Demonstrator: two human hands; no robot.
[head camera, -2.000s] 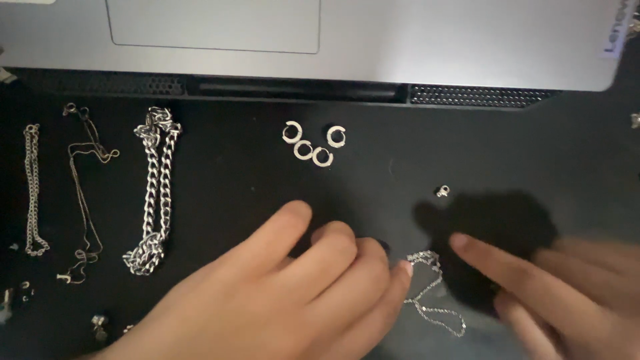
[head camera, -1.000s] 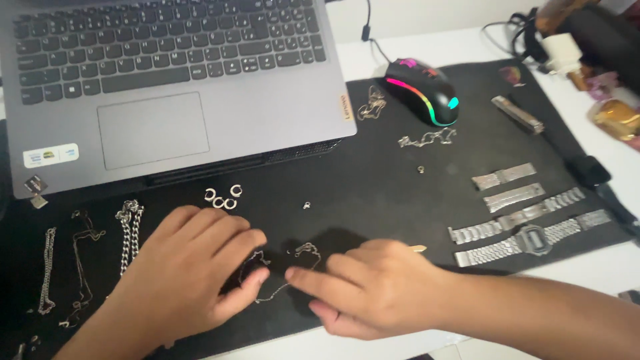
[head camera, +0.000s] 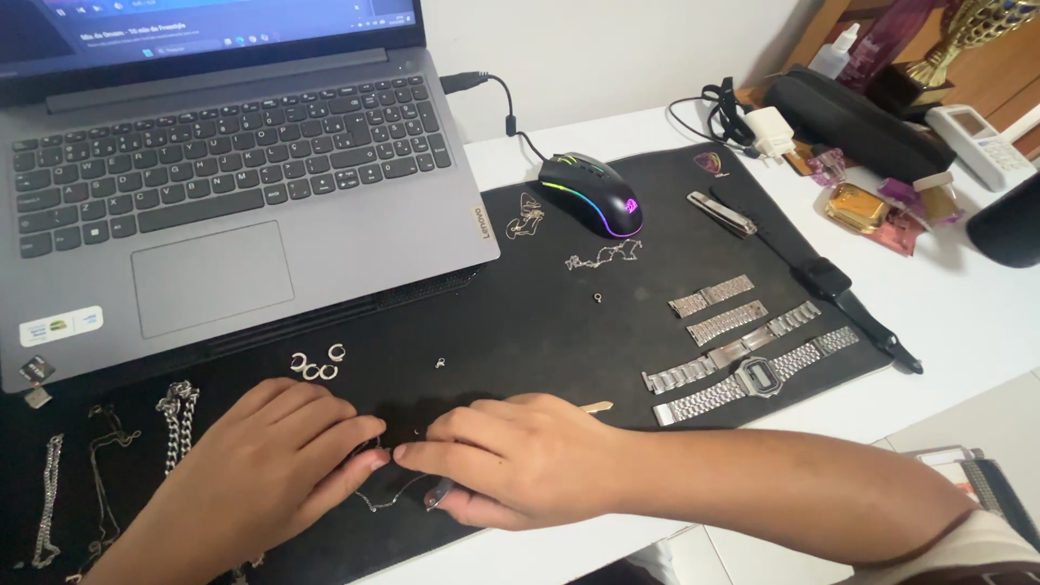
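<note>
My left hand (head camera: 268, 463) pinches part of a thin silver chain (head camera: 375, 505) between thumb and forefinger, low on the black desk mat (head camera: 520, 325). The chain sags in a curve toward my right hand (head camera: 520, 463), whose forefinger tip almost meets the left fingertips. A small shiny piece shows at the right thumb; whether it belongs to the chain I cannot tell. Just above my left hand lie several silver hoop earrings (head camera: 318, 362). A tiny silver piece (head camera: 440, 362) rests above the gap between the hands. Left of my left hand is a thick silver curb chain (head camera: 179, 414).
A Lenovo laptop (head camera: 244, 195) stands at the upper left, a lit mouse (head camera: 591, 195) right of it. Two fine chains (head camera: 605, 255) lie near the mouse. Metal watch bands (head camera: 727, 322), a digital watch (head camera: 760, 377), a black smartwatch (head camera: 822, 278) and nail clippers (head camera: 721, 213) lie at the right.
My hands have come together, fingertips nearly touching, and my left hand now holds the thin chain, which lay on the mat two seconds ago. The view has widened.
</note>
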